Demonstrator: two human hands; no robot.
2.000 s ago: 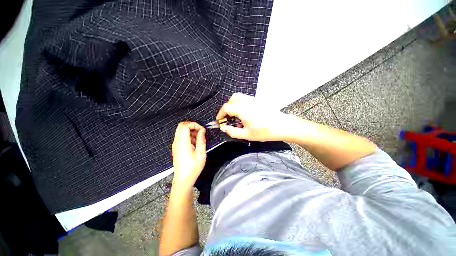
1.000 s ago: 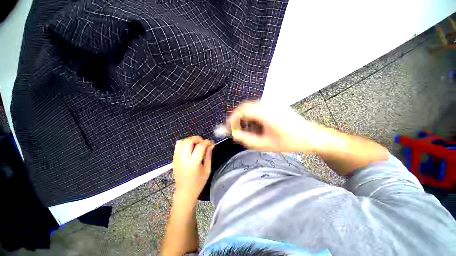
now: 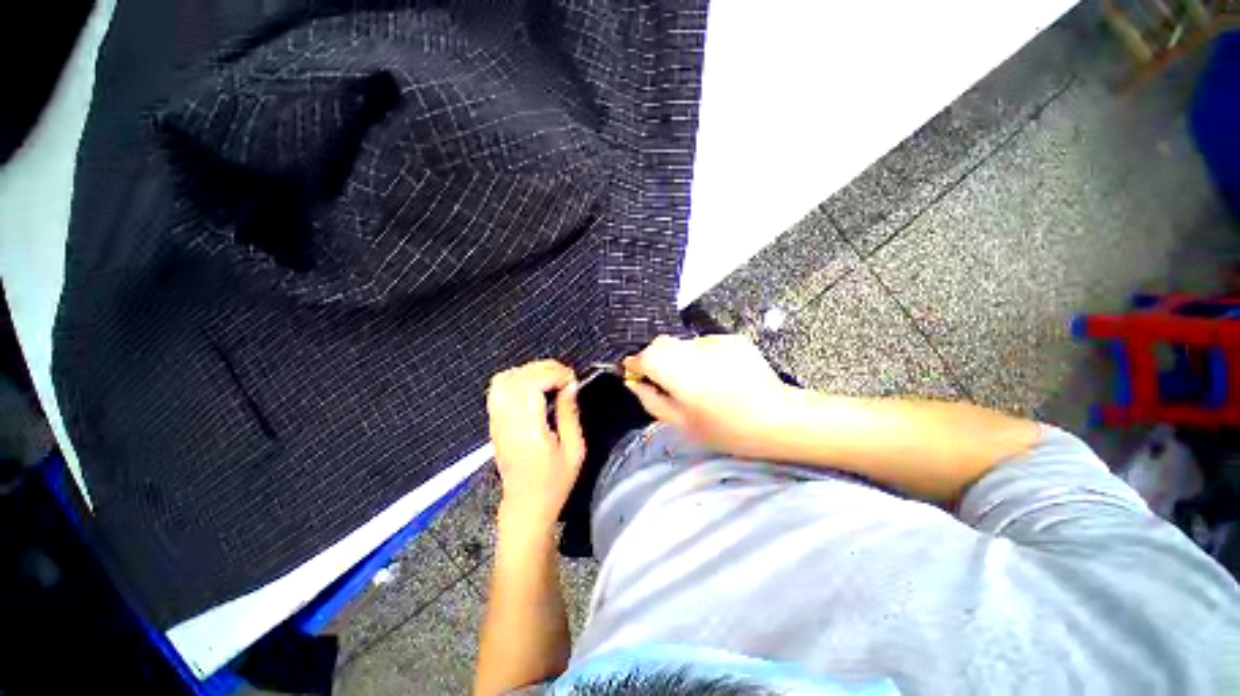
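Observation:
A dark garment with a thin white grid check (image 3: 408,354) covers much of the white table (image 3: 802,123), bunched at its upper middle. My left hand (image 3: 535,422) is at the garment's near edge with fingertips pinched together; what they pinch is too small to tell. My right hand (image 3: 700,388) is just to its right, closed around small snips (image 3: 598,370), whose silvery tip shows between the two hands. Most of the snips is hidden in the right hand.
Dark cloth (image 3: 48,585) lies at the lower left beside a blue edge (image 3: 374,544). A red and blue stool (image 3: 1176,356) stands on the speckled floor (image 3: 938,258) at right. A wooden item (image 3: 1156,30) is at the upper right.
My right hand has come down to the table edge beside the left fingertips, with the snips still in it. The view has shifted, showing more floor at right and more blue edge at lower left.

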